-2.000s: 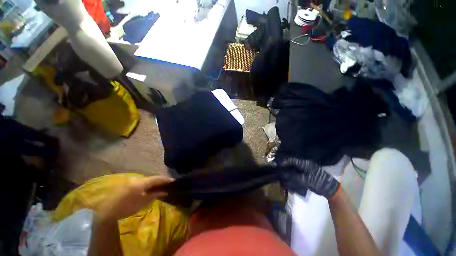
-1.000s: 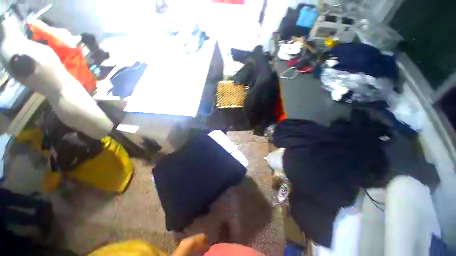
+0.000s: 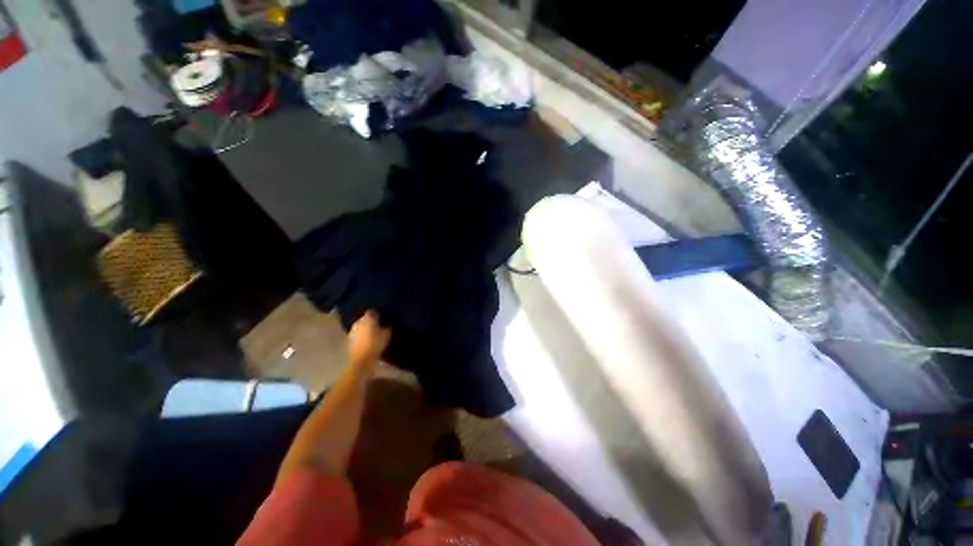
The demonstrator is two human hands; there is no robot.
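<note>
A heap of dark garments (image 3: 427, 256) lies over the near end of the grey table, left of the padded board. My left hand (image 3: 369, 335) is bare and grips the left lower edge of the dark cloth. My right hand is not in view. The long off-white sleeve board (image 3: 640, 352) stands raised above the white table (image 3: 747, 331) and holds no garment. An orange-tan handle (image 3: 816, 528) shows at the bottom right edge, cut off by the frame.
A dark flat rectangle (image 3: 828, 453) lies on the white table. A foil duct (image 3: 763, 181) hangs by the window, near a blue bar (image 3: 699, 256). Plastic-wrapped bundles (image 3: 373, 85) and a white spool (image 3: 196, 79) lie on the grey table (image 3: 309, 171). A woven seat (image 3: 149, 272) stands left.
The view has swung right, bringing the board, white table and duct into sight. My left hand has moved to the dark heap and taken hold of cloth. The gloved right hand has left view.
</note>
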